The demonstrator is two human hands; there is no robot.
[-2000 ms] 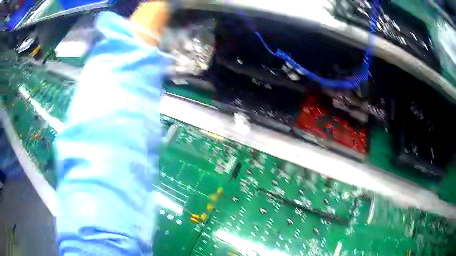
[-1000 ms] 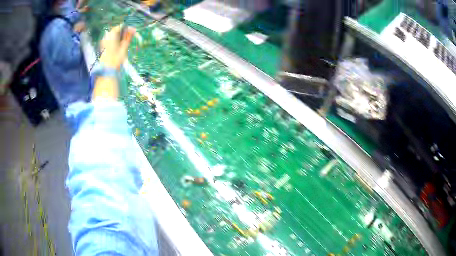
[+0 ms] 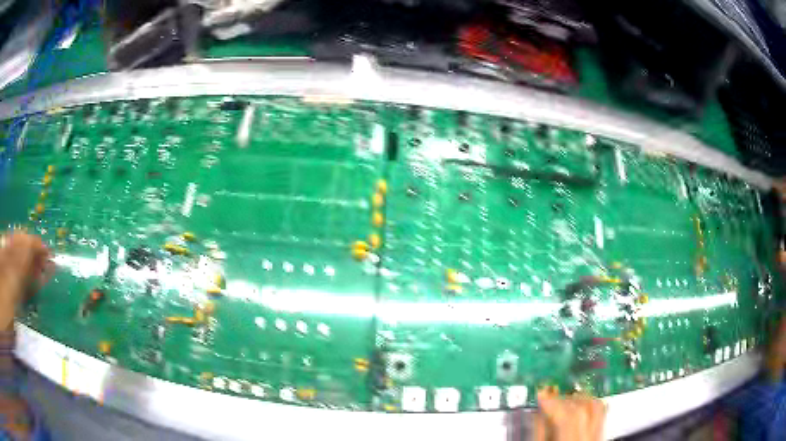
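Large green circuit boards (image 3: pixel 293 185) lie side by side across the view, with yellow parts and pale square parts on them. My left hand (image 3: pixel 21 267) is blurred and cut off at the left edge, over the left board's end. My right hand (image 3: pixel 569 418) is at the bottom, right of centre, with its fingertips at the boards' near edge. The picture's edge cuts it off. Blur hides whether either hand holds anything.
Pale rails run along the far (image 3: pixel 431 91) and near (image 3: pixel 284 418) sides of the boards. Red parts (image 3: pixel 517 53) lie in a dark bin behind the far rail. A black strip (image 3: pixel 517 174) lies on the middle board. A blurred blue sleeve (image 3: pixel 763 409) is at the right edge.
The view has turned from along the line to face the boards. My left hand has moved from far up the line to the left edge. My right hand has come into view.
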